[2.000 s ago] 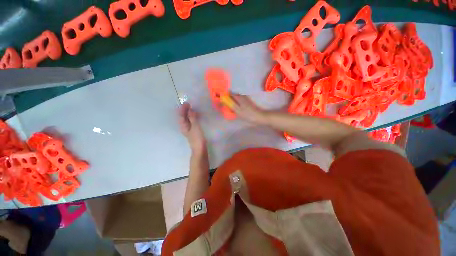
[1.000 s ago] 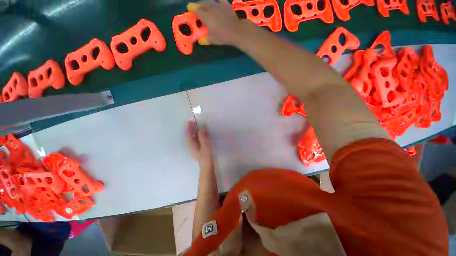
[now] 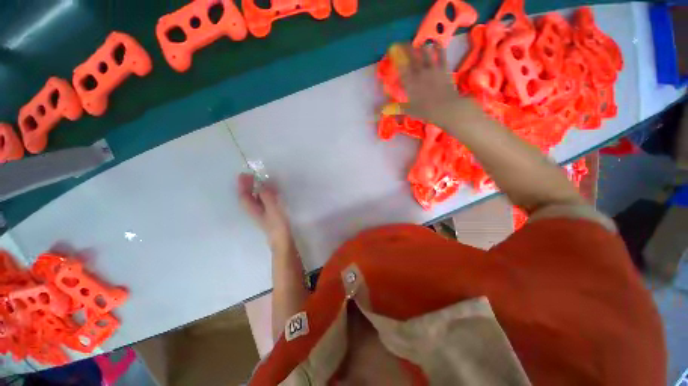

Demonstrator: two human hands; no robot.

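Orange-red controller shells lie in a heap (image 3: pixel 528 71) on the right of the pale worktable. My right hand (image 3: pixel 431 87) is over the heap's left edge. Its fingers are spread, with yellow covers on the fingertips, around or on one shell (image 3: pixel 388 75). The hand partly hides that shell, and I cannot tell if it is gripped. My left hand (image 3: pixel 264 207) is near the middle of the table by the seam, palm partly turned up, fingers loosely curled and apart, holding nothing.
The green conveyor belt (image 3: pixel 181 102) curves along the far side with spaced shells (image 3: pixel 112 73). A grey metal bar (image 3: pixel 56 167) projects over it at left. A smaller heap of shells (image 3: pixel 56 305) lies at the table's left end. A brown carton (image 3: pixel 204 350) is below the table's near edge.
My right hand has come back from the belt, where it was at a shell, to the right heap. The belt shells have moved left. My left hand stays by the seam. The view has shifted.
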